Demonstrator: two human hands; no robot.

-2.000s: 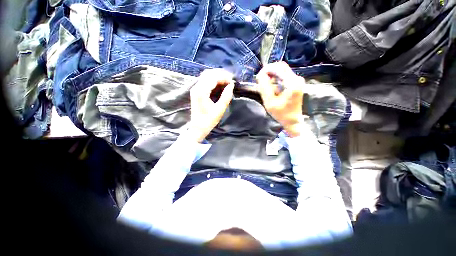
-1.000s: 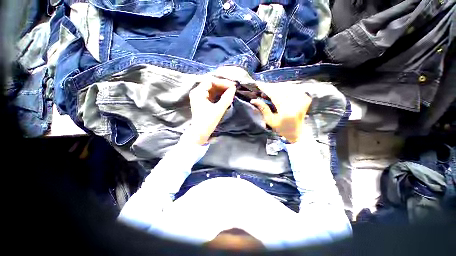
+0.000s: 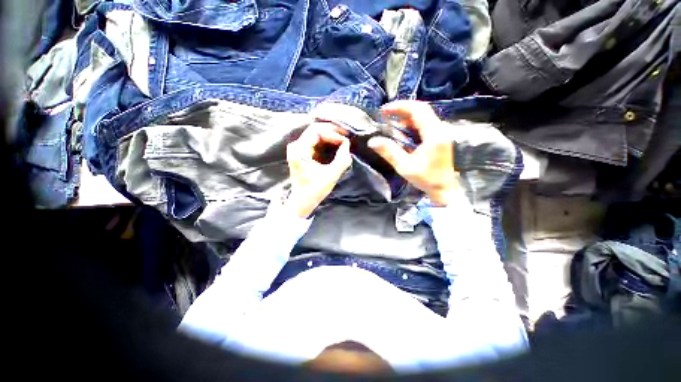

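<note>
A denim jacket (image 3: 246, 157) lies spread in front of me, pale grey inside up, with dark blue edge bands. My left hand (image 3: 319, 160) pinches a dark part of the jacket near its middle between thumb and fingertips. My right hand (image 3: 420, 153) is just right of it, thumb and fingers apart around a dark, narrow thing that may be a small tool; its shape is blurred. A small white label (image 3: 407, 217) shows on the inside, beside my right wrist.
Blue denim jackets (image 3: 224, 56) are heaped beyond the work. Charcoal jackets (image 3: 575, 89) with yellow buttons lie at the upper right. More garments (image 3: 623, 280) are piled at the lower right. Another blue and grey garment (image 3: 52, 142) lies at the far left.
The cloth between my hands has been lifted and turned, and a dark blue pointed edge now hangs there. My right hand's fingers have spread and moved slightly. My left hand stays nearly in place.
</note>
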